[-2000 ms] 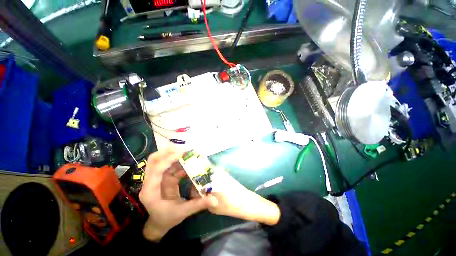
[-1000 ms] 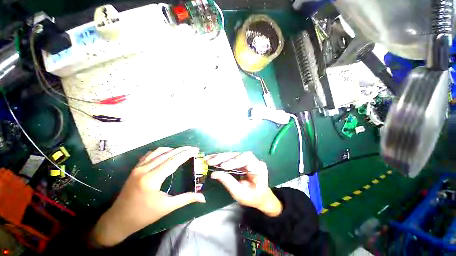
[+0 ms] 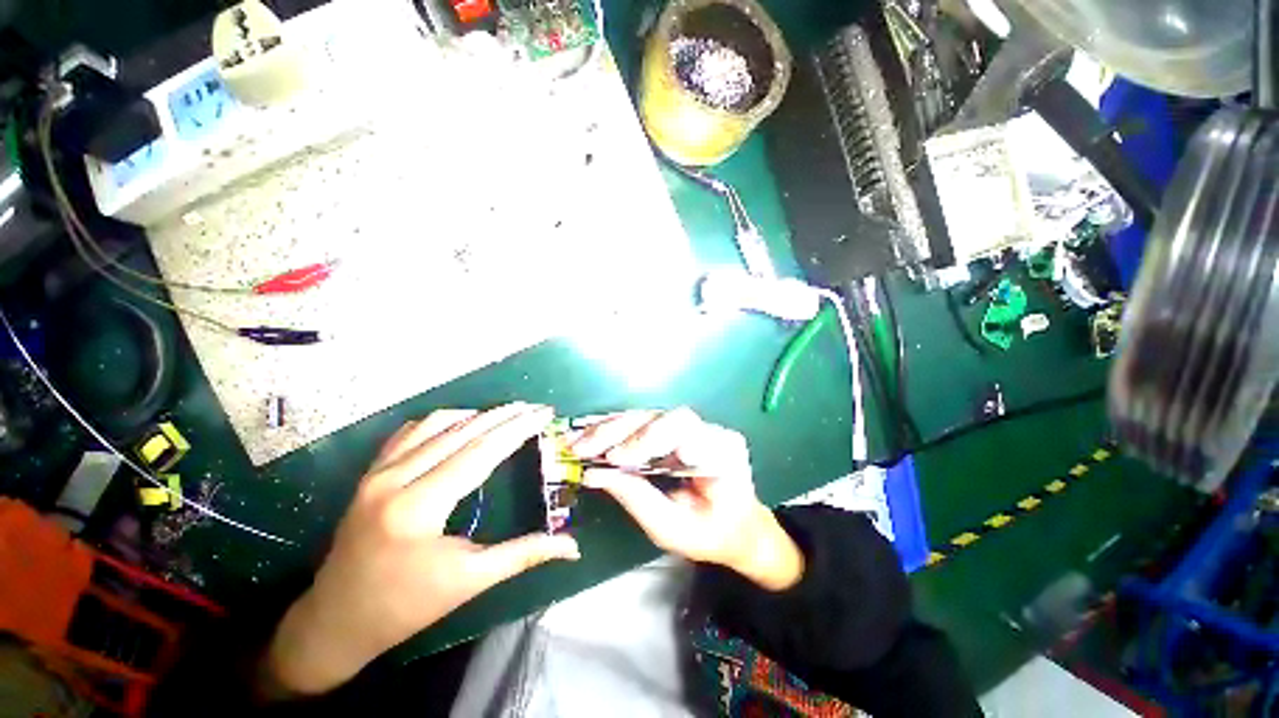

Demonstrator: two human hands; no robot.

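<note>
A small circuit board stands on edge above the green mat at lower centre, yellow parts facing right. My left hand grips it by its top and bottom edges between fingertips and thumb. My right hand is on its right side, pinching a thin dark metal strip, perhaps tweezers, whose tip reaches the board's yellow part. Whether the tip grips anything cannot be told.
A speckled pale board carries red and black clips and a power strip. Behind are a tip cleaner pot, a white-headed cable and green handles. A lamp head hangs at right.
Since two seconds ago the view has moved closer over the mat. The board has turned edge-on, and my right hand has come to its right side with the thin metal strip.
</note>
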